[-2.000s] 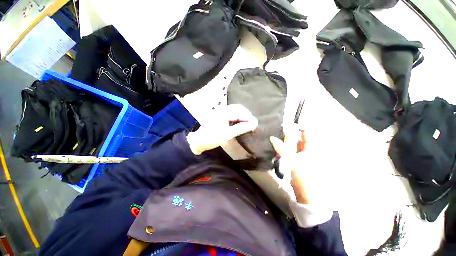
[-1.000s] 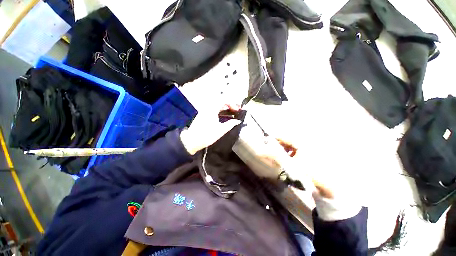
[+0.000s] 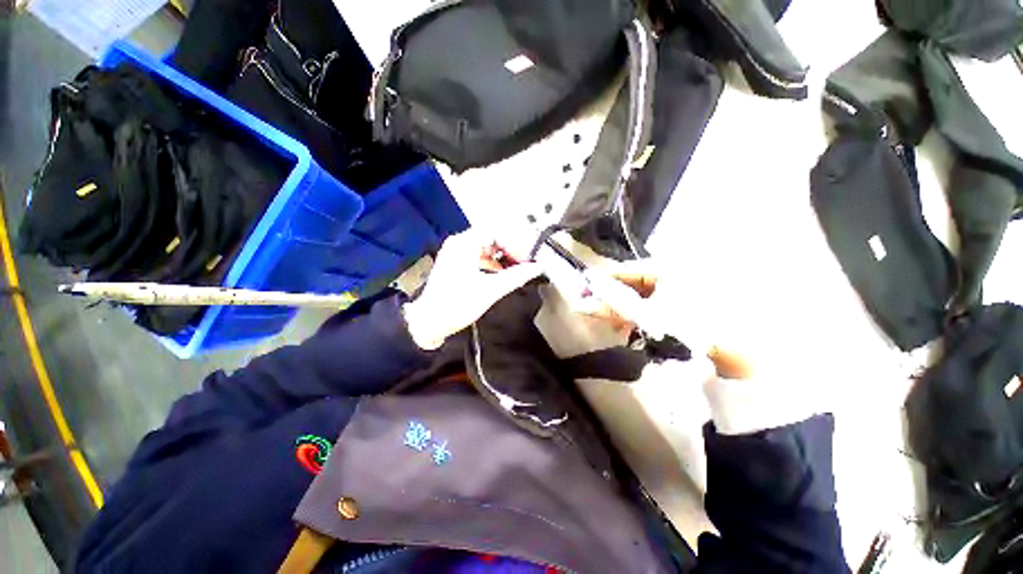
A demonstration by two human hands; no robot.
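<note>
My left hand [image 3: 466,286] is closed on the end of a black bag piece [image 3: 503,336], whose silvery zipper curves down against the apron at the table's near edge. My right hand [image 3: 639,314] is to the right of it, closed on dark thread snips [image 3: 567,256]. The tip of the snips is at the left fingertips, by a short dark tape end. Overexposure blurs both hands against the white top, and whether the blades touch the tape cannot be told.
Black bag bodies [image 3: 505,79] lie at the back, others [image 3: 881,247] at the right. Dark scraps [image 3: 550,191] lie on the white tabletop [image 3: 774,247]. A blue crate [image 3: 264,230] of black pieces stands left, a pale stick [image 3: 213,296] across it.
The grey-black face of the piece was laid out, then the piece was turned and bunched, showing its zipper. The snips have come to my left fingertips. The view has shifted.
</note>
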